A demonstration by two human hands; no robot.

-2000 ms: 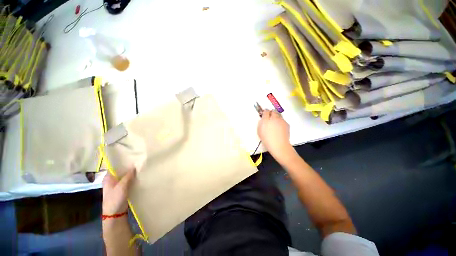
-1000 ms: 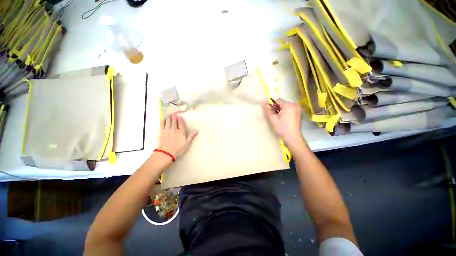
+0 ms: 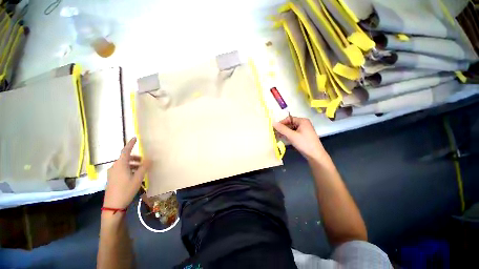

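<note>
A beige bag body [image 3: 202, 128] lies flat over the table's near edge, with yellow binding on both sides and two grey tabs at its far edge. My left hand [image 3: 125, 176] is at its left edge, slightly blurred, fingers apart. My right hand [image 3: 304, 137] is at the lower right edge, fingers closed on small dark snips [image 3: 290, 120], mostly hidden in the hand. A yellow binding tail [image 3: 281, 150] sticks out near the lower right corner. The red-purple lighter [image 3: 278, 98] lies on the table beyond my right hand.
A pile of bodies [image 3: 415, 65] with yellow tails is at the right. Another body [image 3: 39, 128] lies at the left by a pale dark-edged board [image 3: 104, 113]. A cup [image 3: 104, 48] is at the far left. A white-rimmed bucket [image 3: 157, 230] is below the table edge.
My left hand has moved off the middle of the body to its left edge. My right hand has moved nearer me, down the right edge. The lighter shows again.
</note>
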